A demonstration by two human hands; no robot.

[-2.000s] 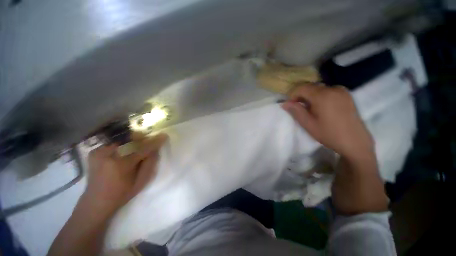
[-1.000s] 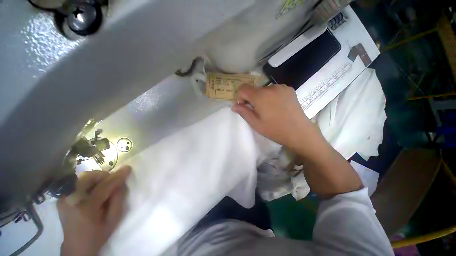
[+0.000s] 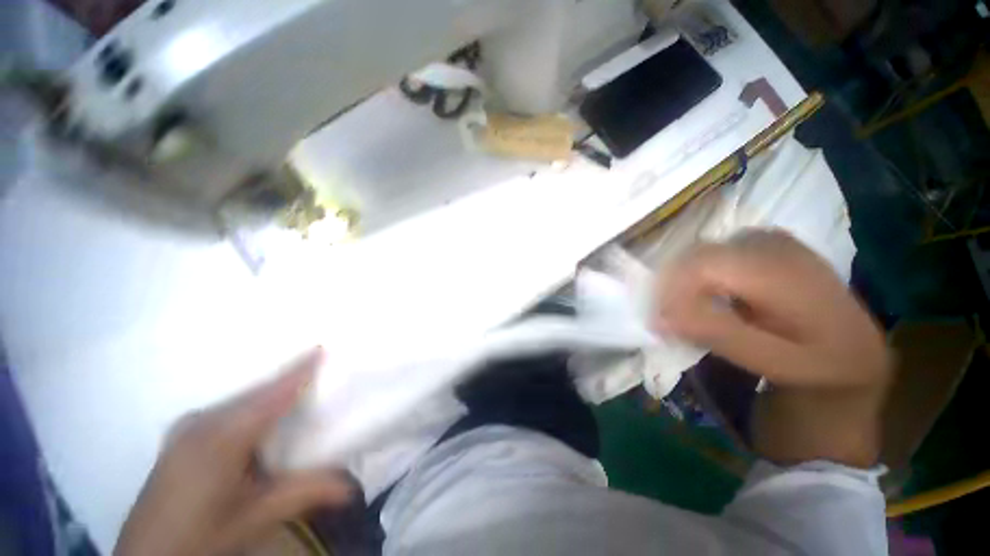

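Note:
A white fabric piece (image 3: pixel 434 375) is stretched between my hands over my lap, in front of the table's front edge. My left hand (image 3: pixel 233 456), blurred and cut off by the bottom edge, grips its left end between thumb and fingers. My right hand (image 3: pixel 776 310), also blurred, grips its right end with closed fingers. The sewing machine head (image 3: pixel 293 71) stands behind, with the lit presser foot and needle area (image 3: pixel 315 217) away from the fabric and both hands.
A tan paper ticket (image 3: pixel 527 136), a dark-handled tool (image 3: pixel 440 98) and a black phone (image 3: pixel 651 92) lie on the white table (image 3: pixel 434 255). More white fabric (image 3: pixel 809 206) hangs past the right table edge. A yellowish rod or strip (image 3: pixel 722 168) runs along that edge.
Both hands have drawn the fabric off the table and away from the needle toward my lap. My right hand has moved right and down from the ticket. The view has shifted.

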